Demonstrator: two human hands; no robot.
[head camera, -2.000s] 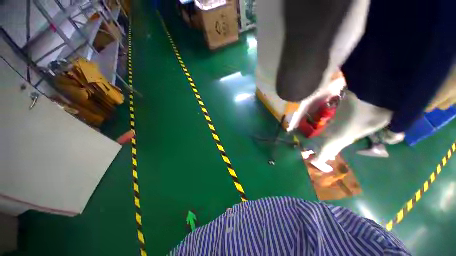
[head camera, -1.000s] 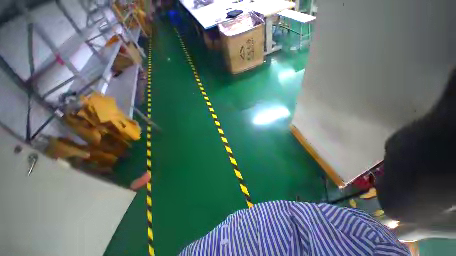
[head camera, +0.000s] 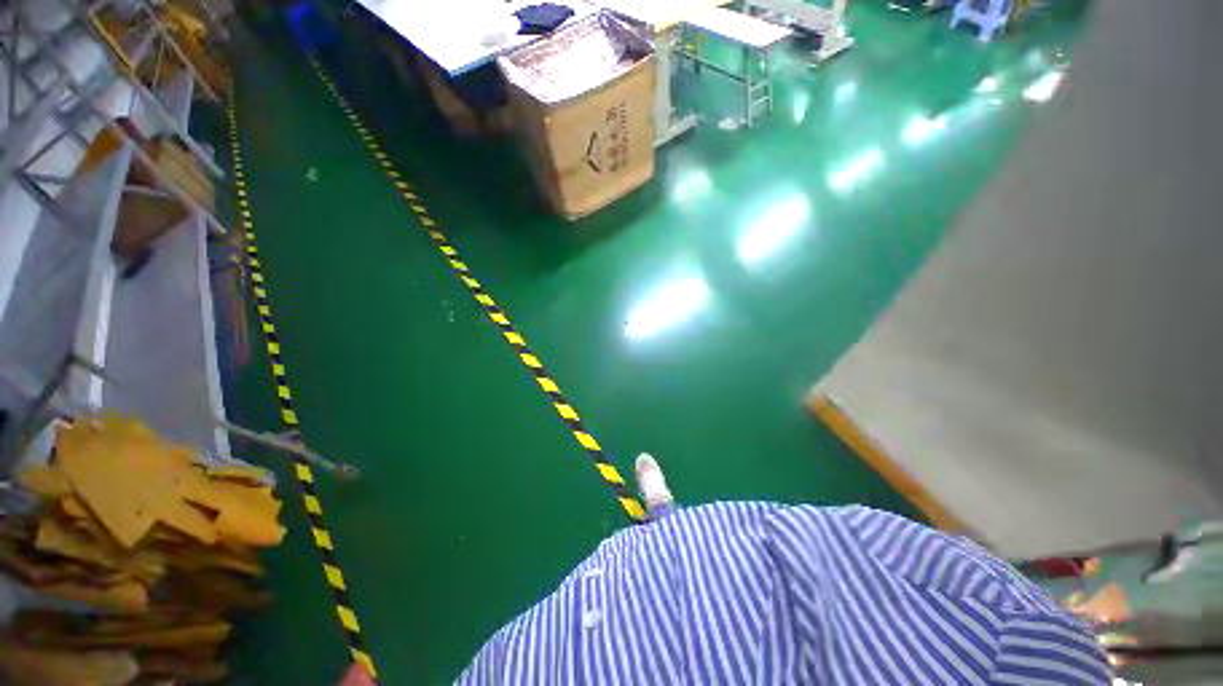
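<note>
Neither of my hands is in view. My blue-and-white striped shirt (head camera: 778, 590) fills the bottom middle, and one light shoe (head camera: 651, 483) shows on the green floor beyond it, beside the yellow-black tape (head camera: 503, 324). An open brown carton (head camera: 597, 150) with dark print stands at the upper middle, with shiny, pale material inside. A stack of yellow-tan flat pieces (head camera: 148, 503) lies at the lower left.
Metal shelving (head camera: 148, 282) runs along the left, with a bar sticking out over the floor. A large pale panel (head camera: 1033, 349) with a yellow-orange lower edge stands at right. A white table (head camera: 456, 30) with a dark item is behind the carton. Blurred small objects lie at lower right.
The view has moved forward along the aisle. The carton and yellow-tan stack look nearer, the pale cabinet at left and the dark shape at right have left the picture, and a shoe has appeared.
</note>
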